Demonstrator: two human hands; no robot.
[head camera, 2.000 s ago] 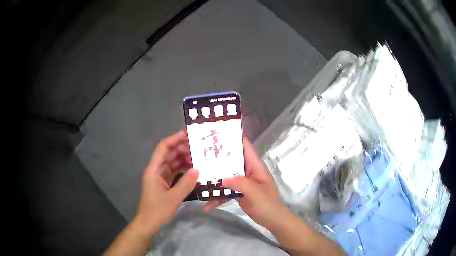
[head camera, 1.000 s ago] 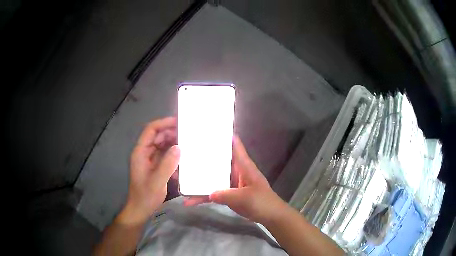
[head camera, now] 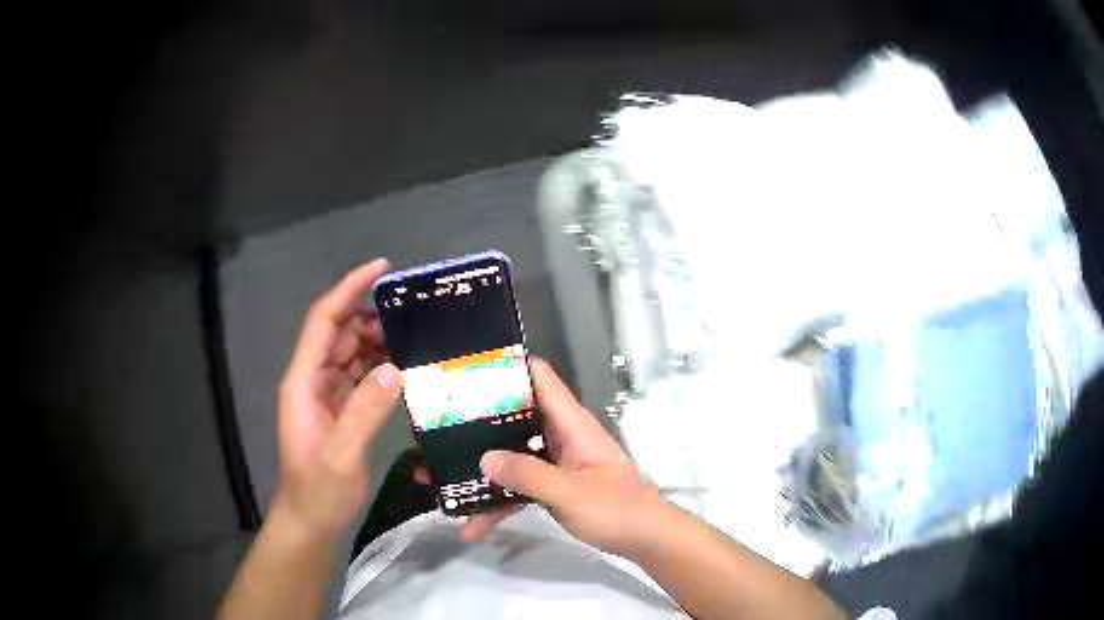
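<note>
A smartphone is held upright in both hands in front of my body, slightly tilted. Its screen is dark with a bright coloured picture across the middle. My left hand grips its left edge, with the thumb at the side of the screen. My right hand holds the lower right edge and bottom, with the thumb over the lower part of the screen.
A pale bin stands at the right, heaped with white polybagged garments, overexposed and blurred. A light blue polybagged garment lies on top, beside a small dark brownish item. Dark walls surround a grey floor.
The phone screen has gone from a bright white page to a dark one with a coloured picture. The view has turned, and the bin appears larger and nearer the middle. Both hands still hold the phone.
</note>
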